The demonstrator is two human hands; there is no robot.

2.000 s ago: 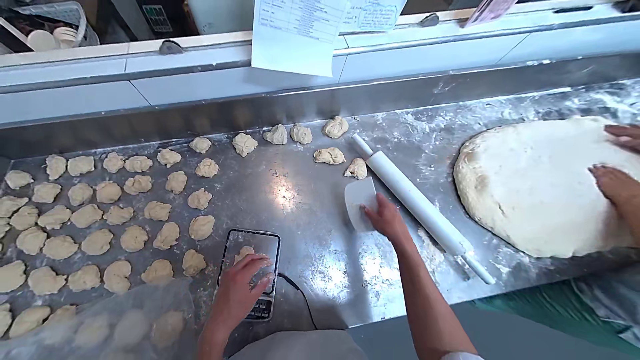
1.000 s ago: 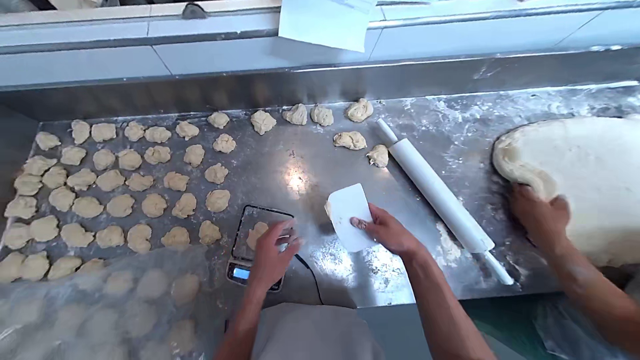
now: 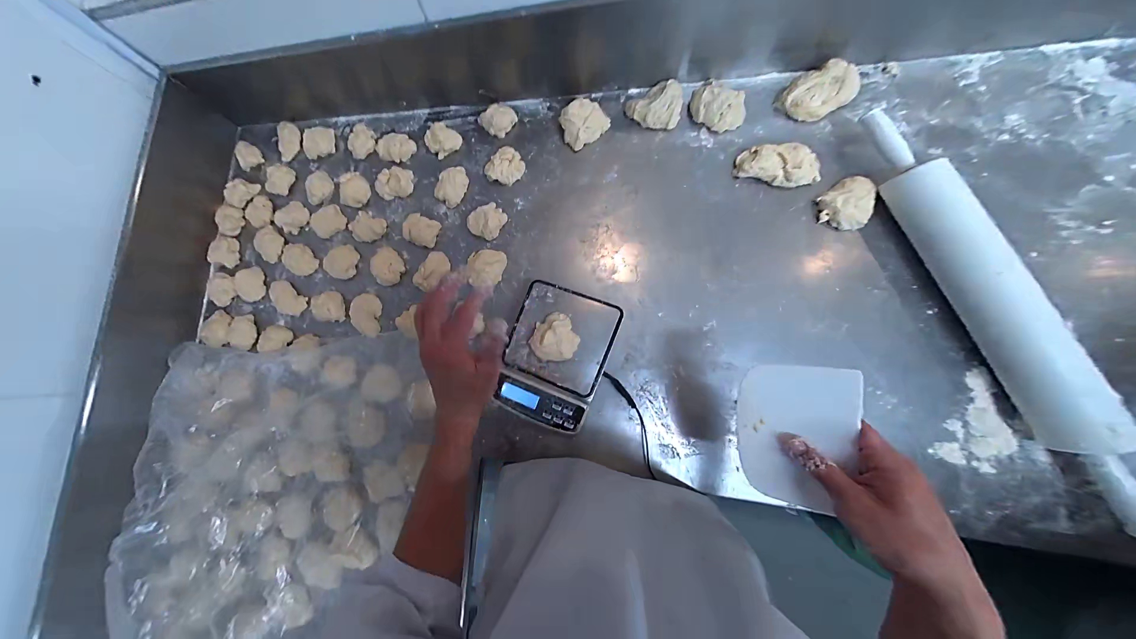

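Observation:
My left hand (image 3: 457,351) hovers over the dough rows just left of the digital kitchen scale (image 3: 543,404), fingers spread and slightly blurred; part of its surroundings is hidden beneath it. One dough piece (image 3: 555,337) rests on the scale's plate. In my right hand (image 3: 887,501) is a white dough scraper (image 3: 794,417), pinched at its lower right corner above the steel worktop. Many small dough pieces (image 3: 341,262) sit in rows at the left. Larger dough lumps (image 3: 777,165) lie toward the back right.
Clear plastic sheeting (image 3: 160,497) covers more dough pieces at the lower left. A white rolling pin (image 3: 1003,302) lies diagonally at the right, near scattered flour (image 3: 981,426). The scale's cord (image 3: 641,422) runs to the front edge. A raised steel wall (image 3: 426,67) borders the back.
My left hand has moved off the scale to its left, leaving the dough piece on the plate. The view has swung left; the large dough sheet and the other person's hand are out of view.

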